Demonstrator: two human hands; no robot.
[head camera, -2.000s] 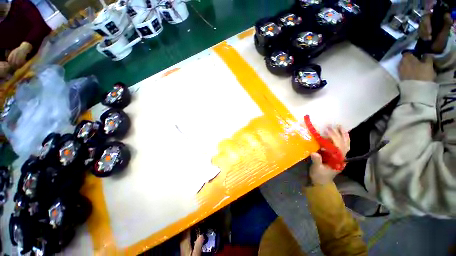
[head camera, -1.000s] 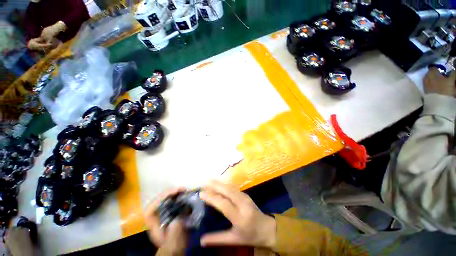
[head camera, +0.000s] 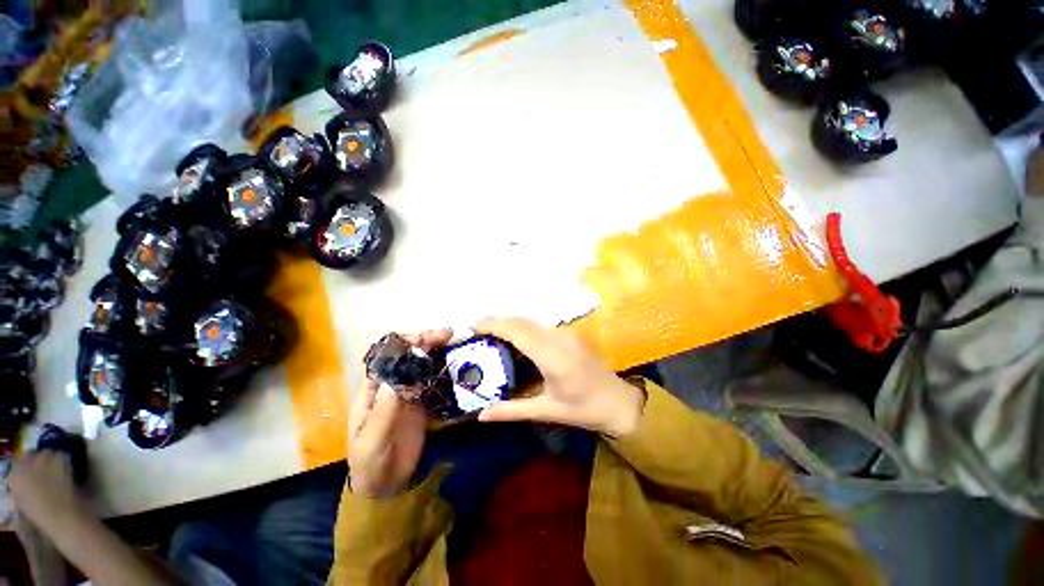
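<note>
My left hand (head camera: 387, 441) holds a small dark lens module (head camera: 398, 362) with thin wires at the table's front edge. My right hand (head camera: 561, 378) grips a round black camera shell (head camera: 479, 374) with a white inner plate and a dark centre hole facing up. The two parts are side by side, with thin wires between them. The fingers hide the outer sides of both parts.
A heap of black camera heads (head camera: 223, 332) lies on the left, another group (head camera: 859, 123) at the upper right. A red-handled tool (head camera: 864, 309) hangs at the right table edge. A crumpled clear bag (head camera: 172, 103) is upper left. A neighbour's hand (head camera: 52, 486) is lower left.
Both hands have moved up and to the right over the table edge. The unit now shows as two separated parts, one in each hand. The view has shifted downward. The red-handled tool was let go earlier.
</note>
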